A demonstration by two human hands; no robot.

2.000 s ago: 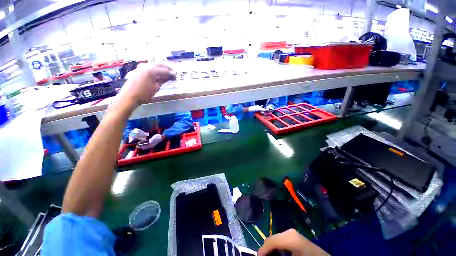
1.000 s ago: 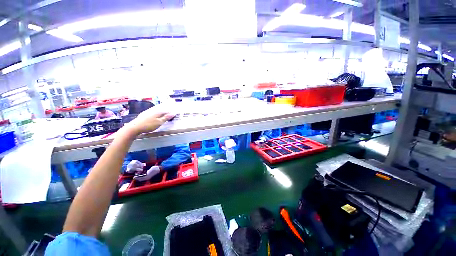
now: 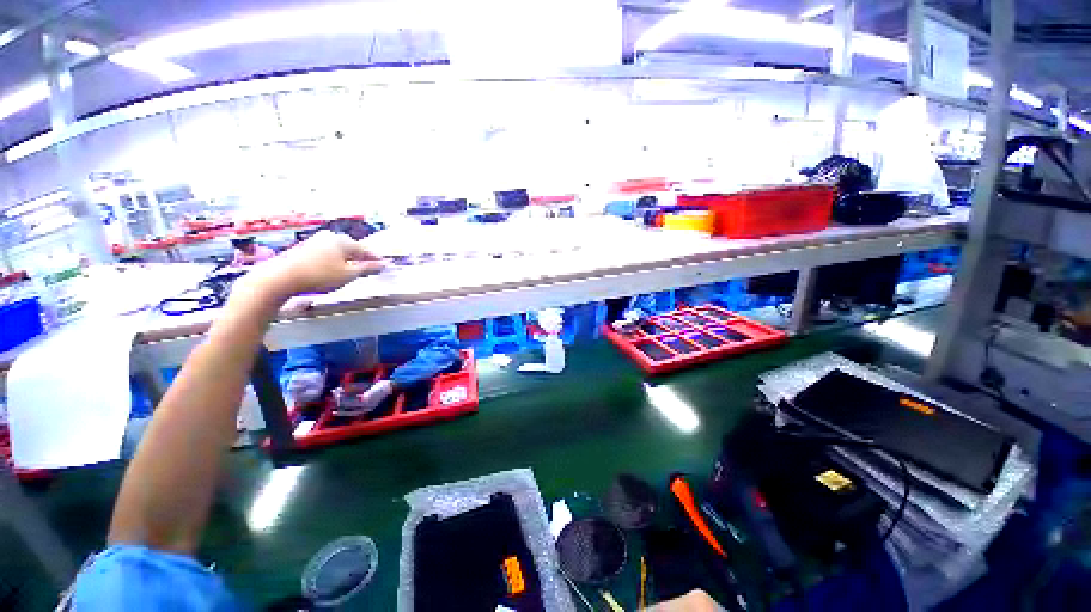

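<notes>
The black panel (image 3: 469,552) lies on a bubble-wrap sleeve (image 3: 419,574) on the green bench, with an orange label (image 3: 514,575) on it; its lower part is cut off. My left hand (image 3: 321,265) is raised at the white shelf's front edge, fingers pointing right; whether it holds anything is unclear. A dark narrow upright bar (image 3: 270,401) shows below the shelf beside my forearm; I cannot tell what it is. My right hand (image 3: 688,601) is mostly cut off by the bottom edge, right of the panel.
A clear round dish (image 3: 340,569) is left of the panel. Dark round trays (image 3: 591,550), an orange-and-black tool (image 3: 698,514) and bulky black equipment (image 3: 814,484) are right. Another panel (image 3: 903,427) lies far right. Another person's gloved hands (image 3: 365,397) are at a red tray (image 3: 449,401).
The view tilted up, then slightly back down. My left hand has moved left along the shelf. My right hand left the view and shows again at the bottom edge. The dark bar has appeared.
</notes>
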